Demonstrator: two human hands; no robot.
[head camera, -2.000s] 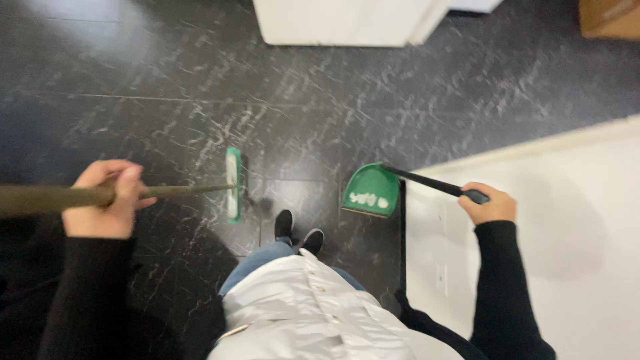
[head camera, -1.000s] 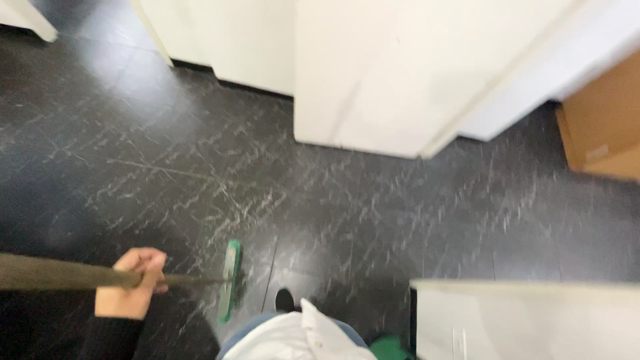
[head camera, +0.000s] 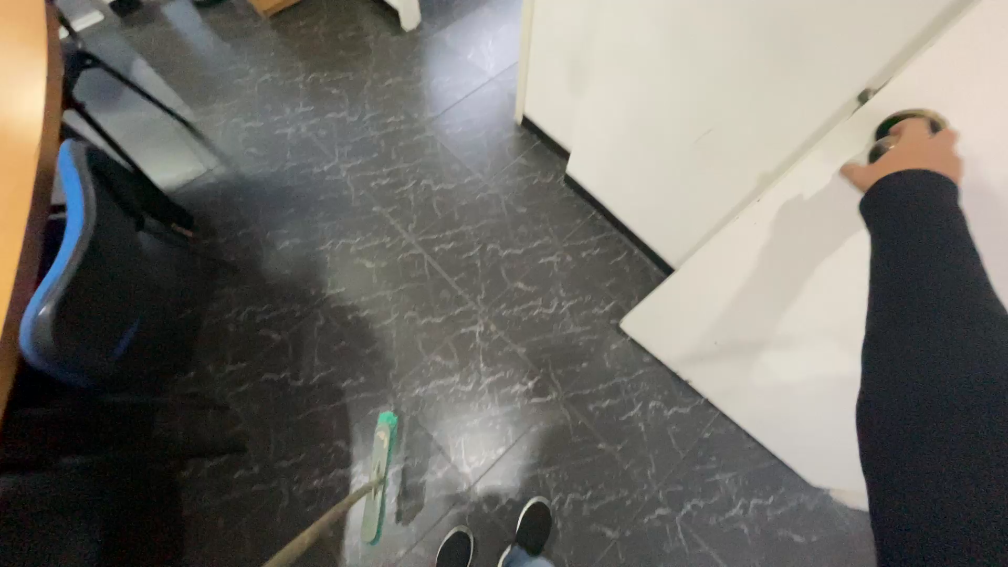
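My right hand, in a black sleeve, reaches to the white surface at the upper right. Its fingers are around a dark round object with a shiny rim, partly hidden by the hand; what it is cannot be told. At the lower middle lies the green and pale broom head near the floor, its long handle running out of the bottom edge. My left hand is out of view. The green dustpan does not show.
A blue-edged black chair stands by a wooden table edge at the left. White cabinets line the right. My dark shoes are on the dark marbled floor tiles.
My right hand held the dustpan's handle two seconds ago; it is now at the dark round object. The view has swung to the left, and my left hand has left it.
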